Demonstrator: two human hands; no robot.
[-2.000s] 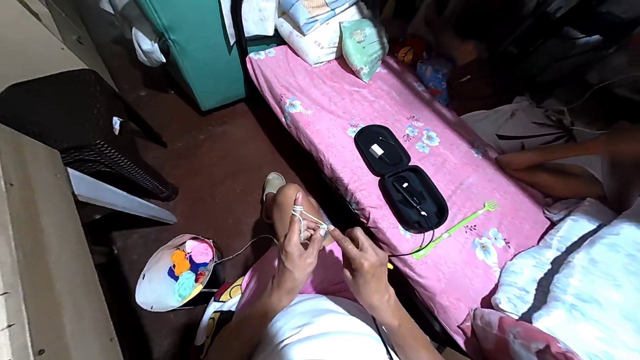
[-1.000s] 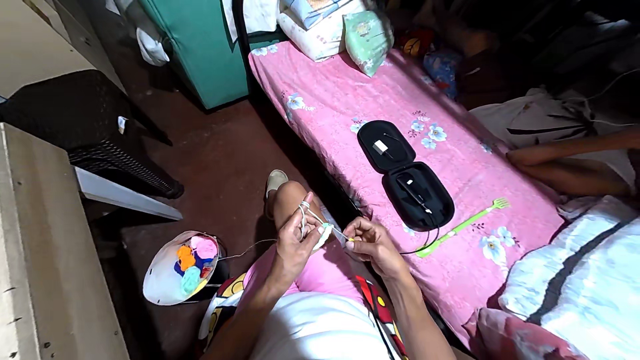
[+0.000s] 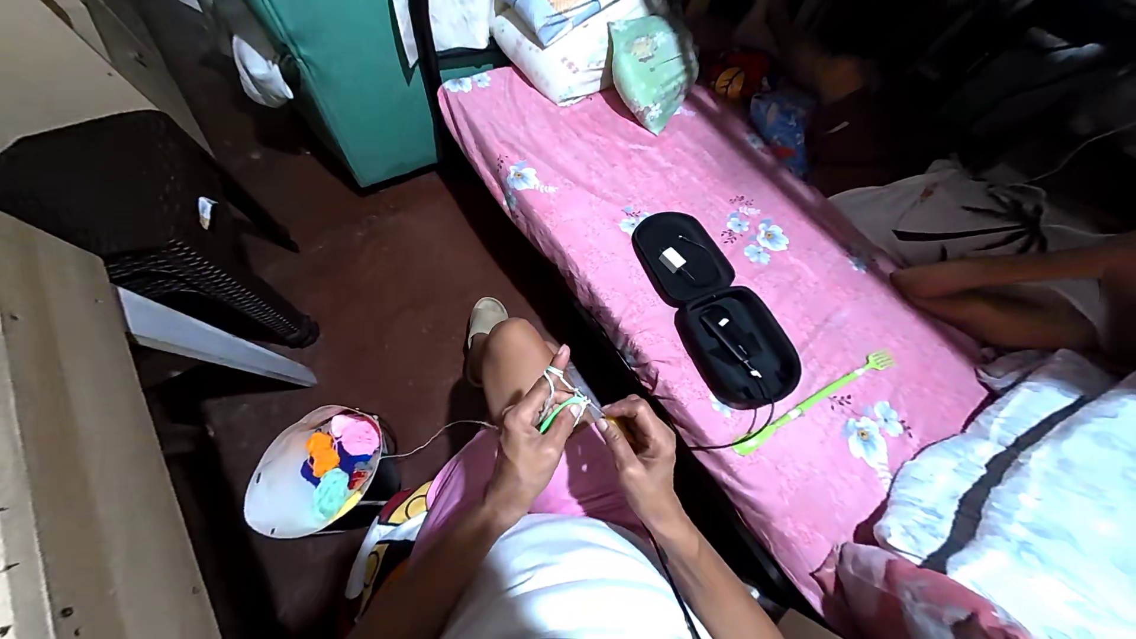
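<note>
Over my lap, my left hand [image 3: 535,430] holds a small piece of green and white crochet work [image 3: 564,410], with pale yarn looped around a raised finger. My right hand [image 3: 637,448] grips a crochet hook [image 3: 600,414], its thin metal shaft meeting the work and a yellowish handle partly hidden by the fingers. A strand of yarn [image 3: 444,429] runs from my left hand toward a white bucket [image 3: 275,493] at the lower left. Inside the bucket lie pink, orange, blue and mint yarn balls [image 3: 332,493].
On the pink floral bed [image 3: 577,195] lie an open black zippered case [image 3: 738,355] with a cable and a green back scratcher [image 3: 816,397]. A dark stool [image 3: 106,195] stands left. Pillows [image 3: 654,75] sit at the far end; another person's bent limb [image 3: 1012,288] rests at right.
My right hand has drawn in closer to my left, and the hook now meets the work. The loops on the left hand have shifted slightly.
</note>
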